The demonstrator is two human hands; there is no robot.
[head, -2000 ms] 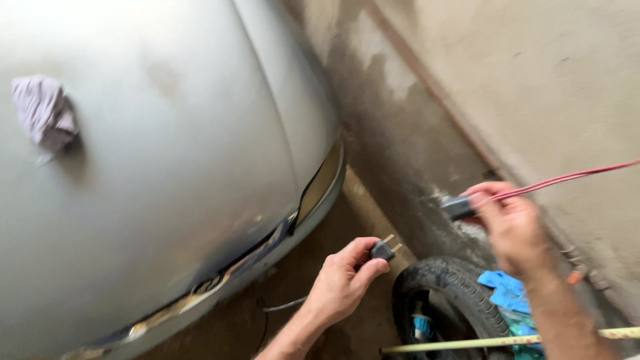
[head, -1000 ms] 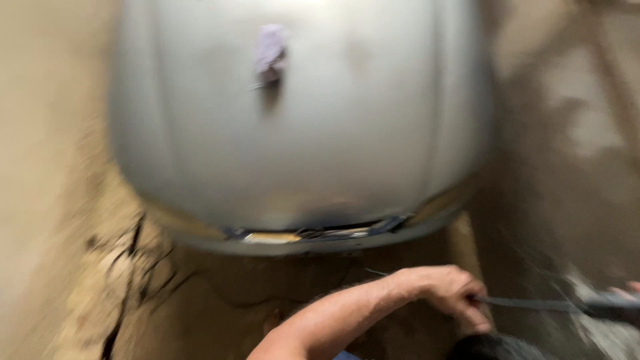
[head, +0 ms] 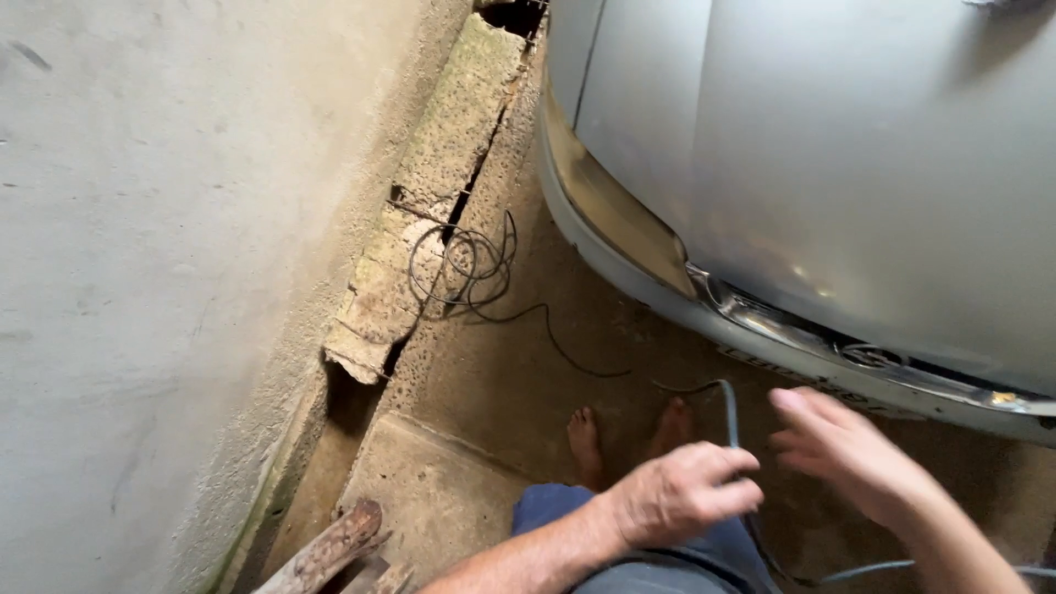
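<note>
My left hand [head: 689, 495] is closed around a thin grey-blue cable [head: 731, 412], low in the view in front of the car. The cable's dark, thin end rises above the fist and bends left. Below the fist it drops, then runs right past my right forearm. My right hand [head: 837, 441] is just right of the left one, slightly blurred, fingers apart and holding nothing visible. A loosely coiled black wire [head: 470, 268] lies on the concrete at the left, with its tail reaching toward my feet.
The silver car's front bumper [head: 627, 285] curves across the upper right. Along the plastered wall [head: 165, 247] run broken concrete slabs [head: 458, 115] beside a narrow gap. A rough wooden log [head: 330, 553] lies at the lower left. My bare feet [head: 584, 441] stand between my hands and the bumper.
The view has swung far left, to the wall and coiled wire. Two seconds ago my left hand held a two-pin plug and my right a dark block with red wires; neither item shows now.
</note>
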